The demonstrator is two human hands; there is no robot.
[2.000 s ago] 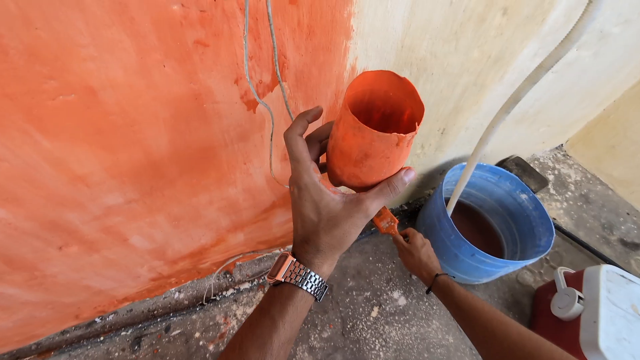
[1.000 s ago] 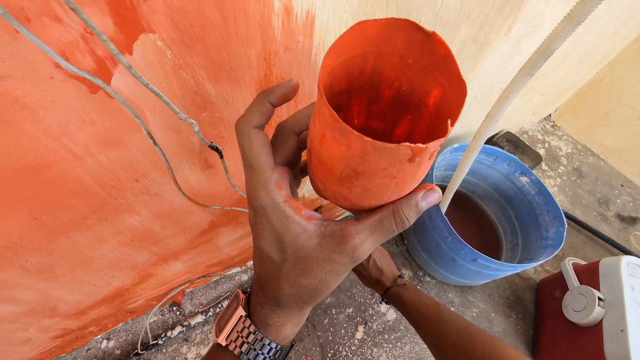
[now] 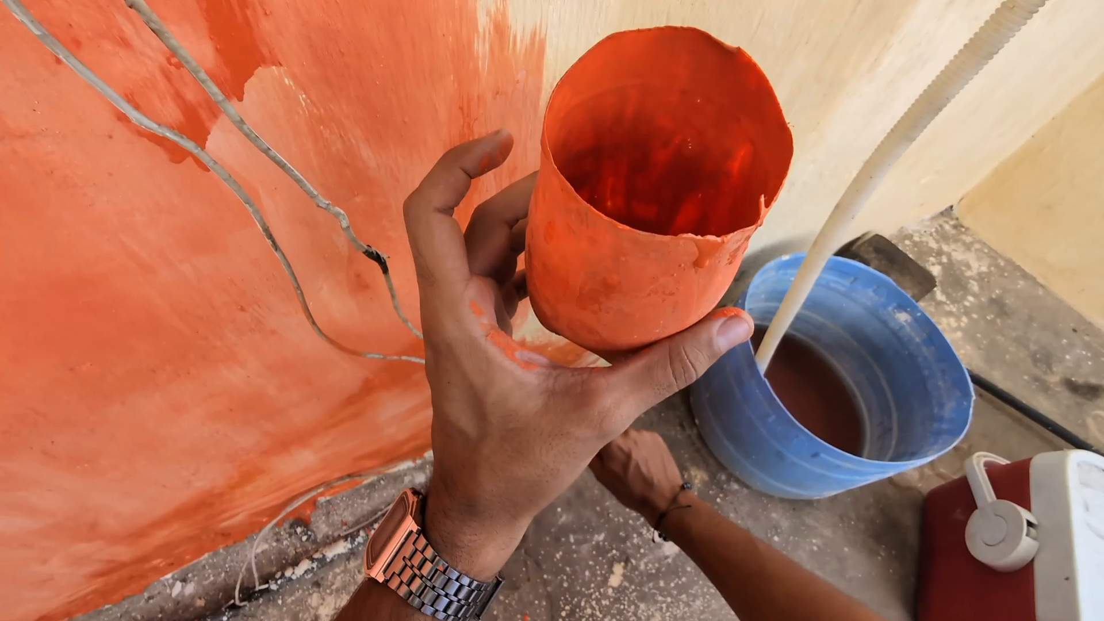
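My left hand [image 3: 526, 405], with a metal-band watch on its wrist, holds a paint-coated orange plastic container [image 3: 630, 285] from beneath and the side. The container has a ragged cut rim and leans slightly, its mouth facing me; wet orange-red paint glistens inside. Orange smears mark the thumb side of the hand. Lower and behind it, my right hand [image 3: 638, 474], a dark cord bracelet at the wrist, has curled fingers partly covered by my left hand; what it holds is hidden. Fresh orange paint covers the wall [image 3: 259, 414] at left, beside a bare cream-coloured part.
A cut blue plastic tub [image 3: 742, 431] with brownish liquid stands on the speckled concrete floor, a ribbed pale hose [image 3: 862, 181] reaching into it. A red and white cooler [image 3: 966, 552] sits at lower right. Loose cables [image 3: 250, 207] hang along the orange wall.
My left hand has brought the orange container up closer to the camera. The orange-stained brush seen in my right hand two seconds ago is now out of sight behind my left hand.
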